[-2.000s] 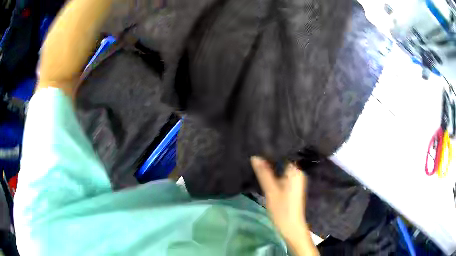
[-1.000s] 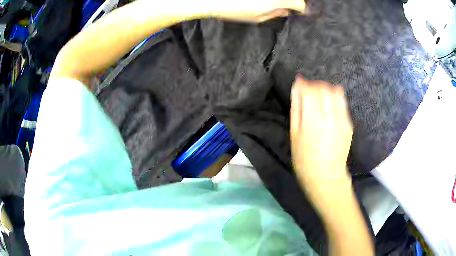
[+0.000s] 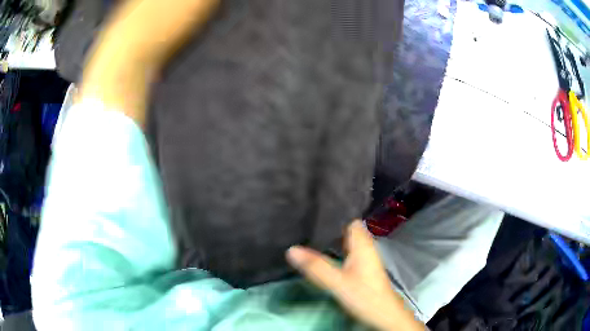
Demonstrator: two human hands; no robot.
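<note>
A large dark charcoal garment panel (image 3: pixel 265 142) spreads from the top of the view down to my lap, with its lower edge near my light green clothing. Its right part lies on the table's left side. My right hand (image 3: pixel 349 268) is at the panel's lower right edge, thumb and fingers spread apart, with no clear grip on the cloth. My left forearm reaches up over the panel's left side, blurred. My left hand is cut off by the top edge.
The white table (image 3: pixel 498 123) is at the right, with scissors (image 3: pixel 564 119) with red and yellow handles on it. Dark crumpled cloth (image 3: pixel 530 284) is at the lower right. A pale grey cloth (image 3: pixel 446 252) hangs below the table edge. Dark items are at the far left.
The panel now hangs flatter and covers the blue crate seen before. My right hand moved down to its lower edge. My left hand went out of view at the top.
</note>
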